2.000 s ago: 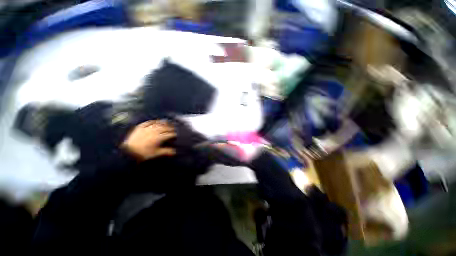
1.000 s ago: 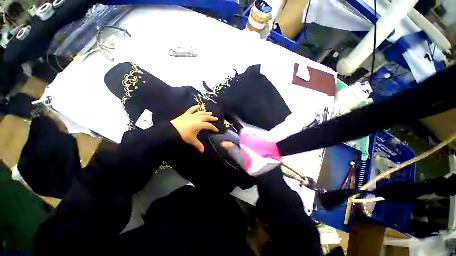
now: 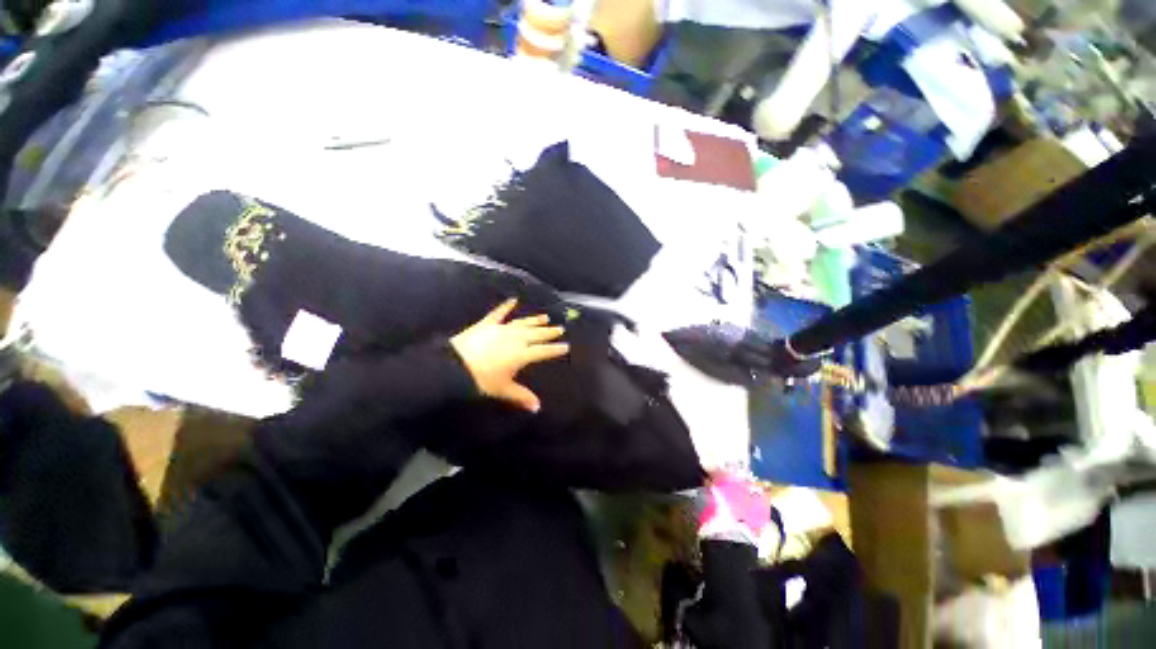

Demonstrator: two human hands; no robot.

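Observation:
A black garment (image 3: 609, 418) with gold embroidery and a white label lies over the long padded board (image 3: 203, 241). My left hand (image 3: 510, 355) lies on the garment with its fingers spread. My right hand (image 3: 735, 505), in a pink and white glove, is at the garment's lower right corner by the table's front edge; its fingers are blurred and I cannot tell whether they hold cloth. The dark steam iron (image 3: 723, 353) rests at the table's right, out of my hands. Another black piece (image 3: 564, 222) with gold trim lies behind the board.
A black sleeved hose (image 3: 963, 266) runs from the upper right to the iron. A red-brown card (image 3: 716, 159) and a thin pale tool (image 3: 358, 143) lie on the white table (image 3: 418, 89). Blue baskets (image 3: 932, 342) stand to the right.
My right hand has let go of the iron, which now rests to the right, and has moved down to the garment's corner. My left hand stays on the garment. The view has shifted.

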